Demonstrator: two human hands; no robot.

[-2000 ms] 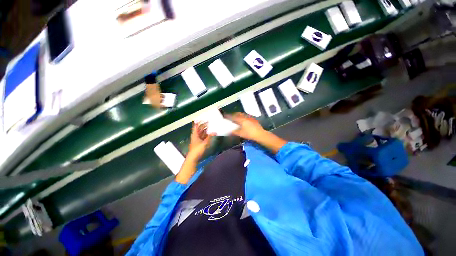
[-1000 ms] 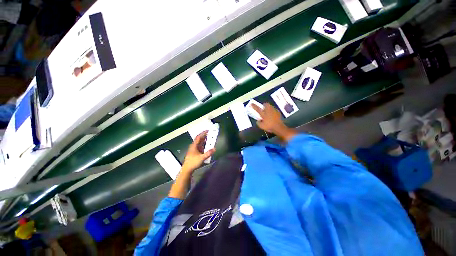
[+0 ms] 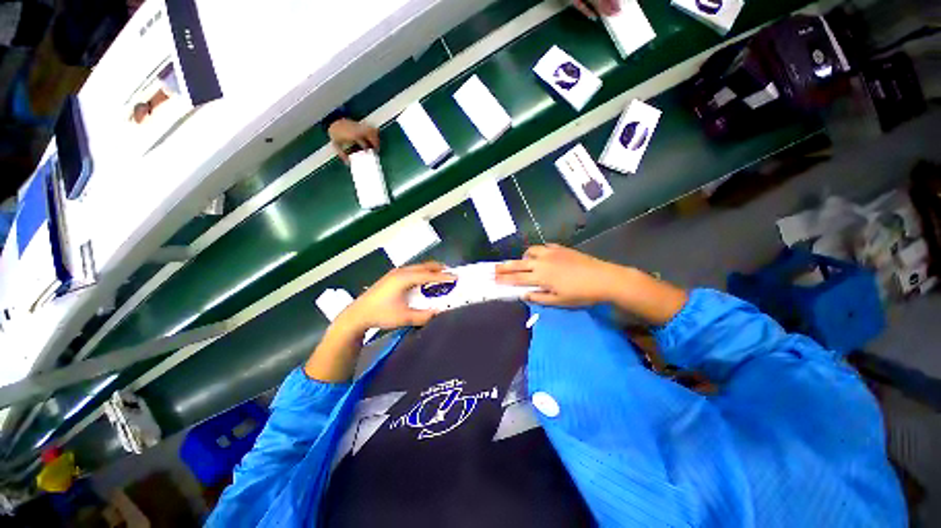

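Note:
My left hand (image 3: 395, 297) and my right hand (image 3: 558, 276) hold a white retail box (image 3: 473, 286) level between them, close to my chest. A dark round picture shows on its left part, partly under my left fingers. Whether it is one piece or a box with a sleeve, I cannot tell. A plain white box (image 3: 412, 241) and another plain one (image 3: 493, 210) lie just beyond my hands. A box with a dark picture (image 3: 583, 176) and one with a round picture (image 3: 630, 136) lie to the right. Another white piece (image 3: 334, 301) lies partly behind my left hand.
Several white boxes lie on the green conveyor belt (image 3: 310, 210). Another person's hand (image 3: 353, 136) touches one box (image 3: 368, 178); a second hand (image 3: 596, 8) is at the top. A dark maroon bag (image 3: 792, 68) sits at right, blue stools (image 3: 222, 442) on the floor, a white shelf (image 3: 299, 62) beyond.
My right hand has come back from the boxes at right and joined my left hand on the held box, now turned level. Another person's hands have appeared at the belt with boxes.

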